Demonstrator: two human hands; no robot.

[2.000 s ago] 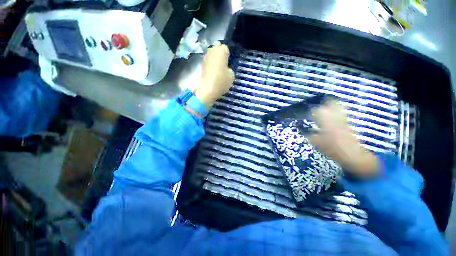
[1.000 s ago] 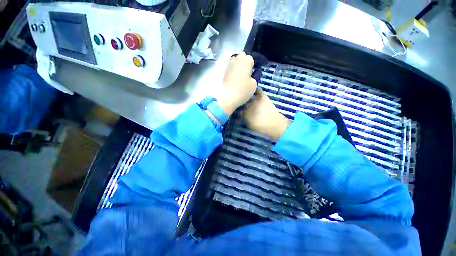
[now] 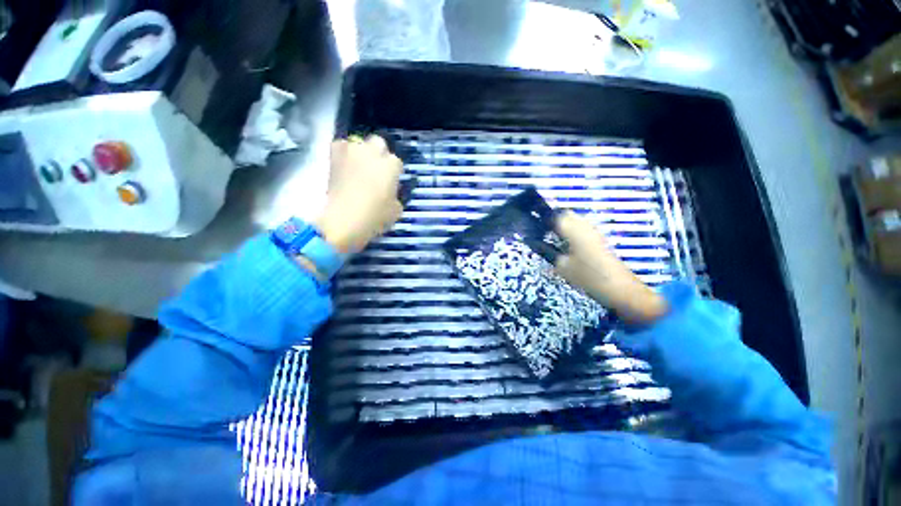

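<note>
A shallow black parts tray (image 3: 514,223) with heaped small white parts (image 3: 524,296) lies tilted across rows of shiny strips (image 3: 435,336) in a large black tote tray (image 3: 524,94). My right hand (image 3: 593,259) is at the parts tray's right side, fingers over its upper right part; blur hides whether it pinches a piece. My left hand (image 3: 364,193) is curled at the tote tray's upper left, by the strip ends, with something dark at its fingers. What it grips is not clear.
A white machine control box (image 3: 109,163) with a red button stands at left, a white ring (image 3: 132,46) above it. A crumpled white wipe (image 3: 267,126) and a clear plastic bag (image 3: 400,30) lie on the metal bench. More strips (image 3: 277,425) show lower left. Boxes (image 3: 881,203) stand far right.
My right hand has moved from beside my left hand back to the parts tray. My left hand remains at the tote tray's upper left. The camera view has shifted.
</note>
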